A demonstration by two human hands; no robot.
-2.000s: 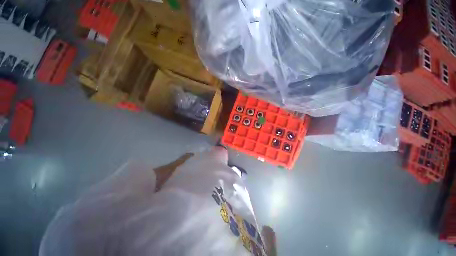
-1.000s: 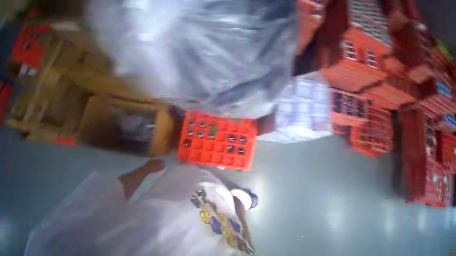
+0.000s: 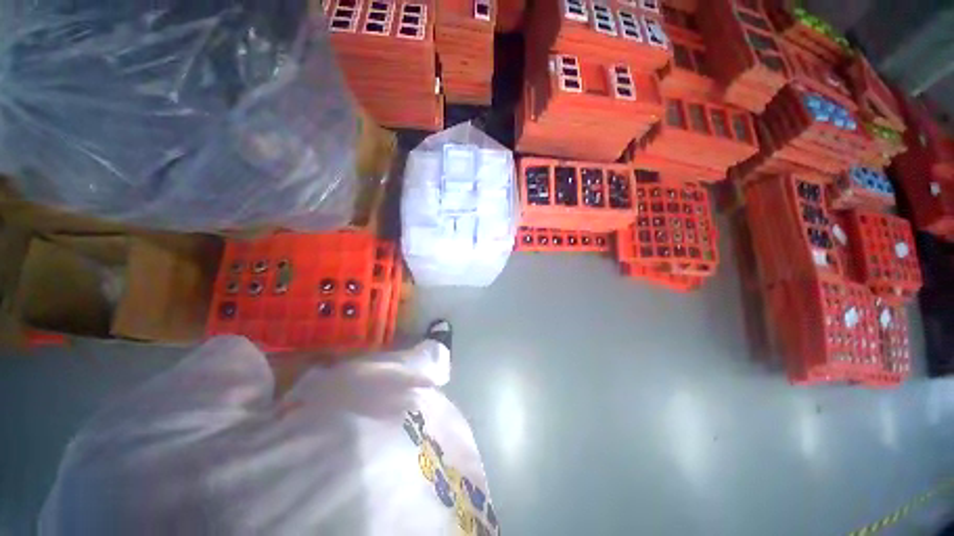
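Observation:
Neither of my hands shows; my white clothing with a printed pattern (image 3: 251,450) fills the lower left, and my shoe (image 3: 440,333) shows at its front. Nearest in front is a red compartment tray (image 3: 298,283) with several small dark round parts in some of its compartments. To its right a clear plastic bag (image 3: 458,209) of whitish blocks stands on the floor. A large clear plastic bag (image 3: 178,115) bulges at the upper left. An open brown carton (image 3: 157,288) stands left of the red tray, with something pale inside.
Tall stacks of red trays (image 3: 596,120) stand at the back. Lower red trays of dark parts (image 3: 669,225) are right of the whitish bag. More stacks (image 3: 837,325) stand at the right. Grey floor (image 3: 607,419) lies in front, with yellow-black tape (image 3: 905,508) at the lower right.
The view has swung right: the big bag, carton and near tray have shifted left, and more red stacks show. The arm or skin patch seen beside the clothing before no longer shows clearly.

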